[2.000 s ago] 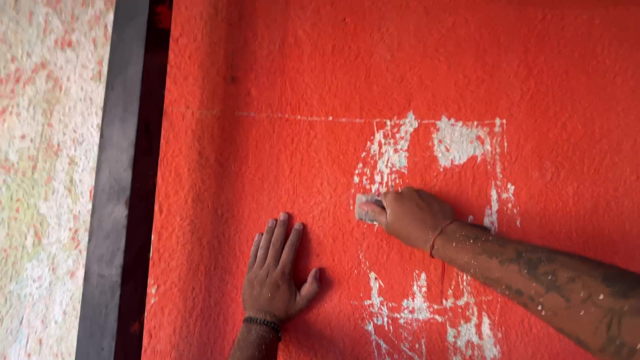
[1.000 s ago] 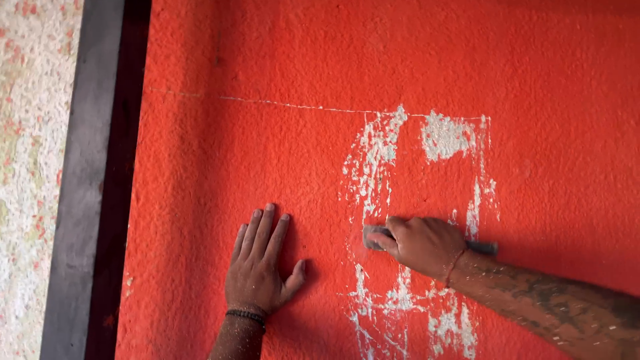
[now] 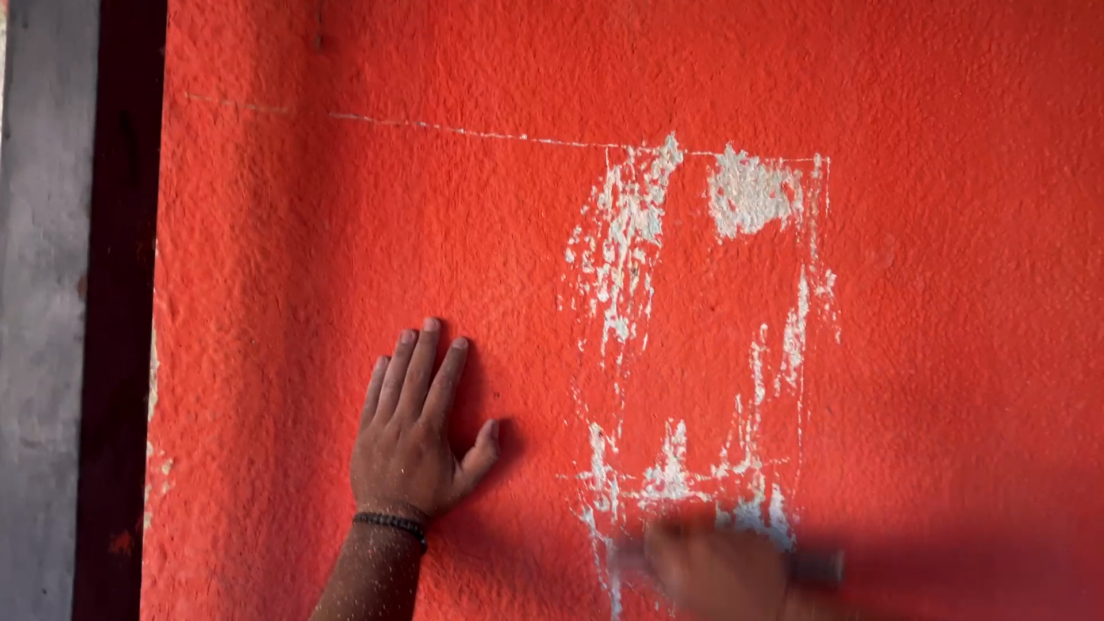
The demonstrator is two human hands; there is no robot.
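My left hand (image 3: 414, 440) lies flat on a red painted, textured wall (image 3: 483, 259), fingers spread and holding nothing; a dark bracelet is at its wrist and pale flecks dot the forearm. At the bottom of the view, my right hand (image 3: 720, 561) is blurred and closed around a hand scraper (image 3: 819, 566), whose dark handle end sticks out to the right. The blade end, left of the fingers, is too blurred to make out. Above the right hand, pale scraped patches (image 3: 750, 190) show within a thin scratched outline.
A grey vertical frame or post (image 3: 43, 310) stands at the left edge, with a dark gap between it and the red wall. Paint is chipped along the wall's left edge. A scratched line (image 3: 466, 131) runs across the upper wall to the scraped area.
My right hand has moved down the wall with the scraper, from between the upper and lower scraped patches to the lower ones. My left hand stays flat on the wall.
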